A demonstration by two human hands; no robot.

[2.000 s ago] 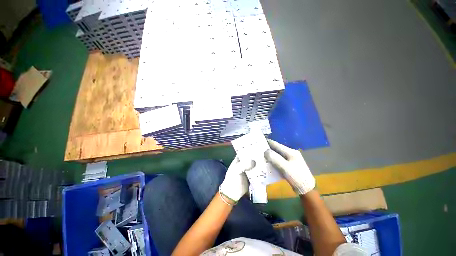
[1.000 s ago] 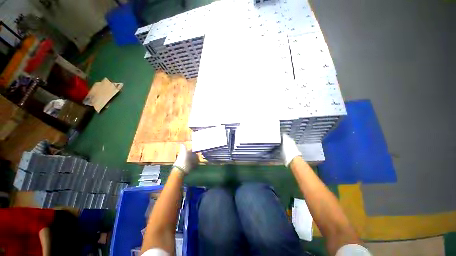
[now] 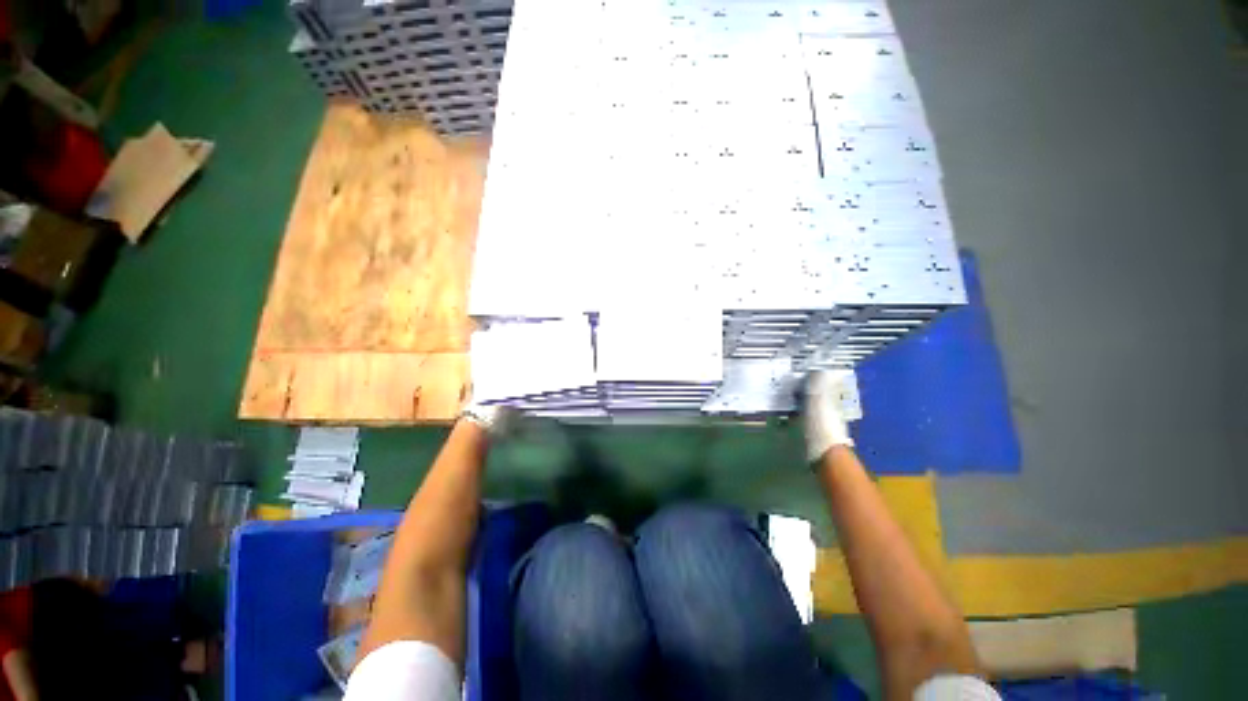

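The large stack of white-topped metal parts [image 3: 657, 178] has dark slotted sides. At its near face stand two shorter columns of fitted parts: a left one [image 3: 537, 359] and a right one [image 3: 660, 348], side by side. My gloved left hand [image 3: 490, 416] is at the lower left corner of the left column, partly blurred. My gloved right hand [image 3: 827, 416] is at the stack's front right, beside a flat metal part [image 3: 750, 388]. The fingers of both hands are partly hidden, so any grip cannot be told.
A plywood pallet [image 3: 370, 260] extends left under the stack, with another block of parts [image 3: 411, 62] behind. A blue sheet [image 3: 944, 397] lies right. The left blue tote [image 3: 281, 603] holds loose parts. Small piles [image 3: 323, 470] and a pale plate [image 3: 791, 562] lie near my legs.
The white pieces in my hands are gone from them, and my hands have spread to the stack's front. The left column, earlier skewed with a gap, now sits straighter against the right one.
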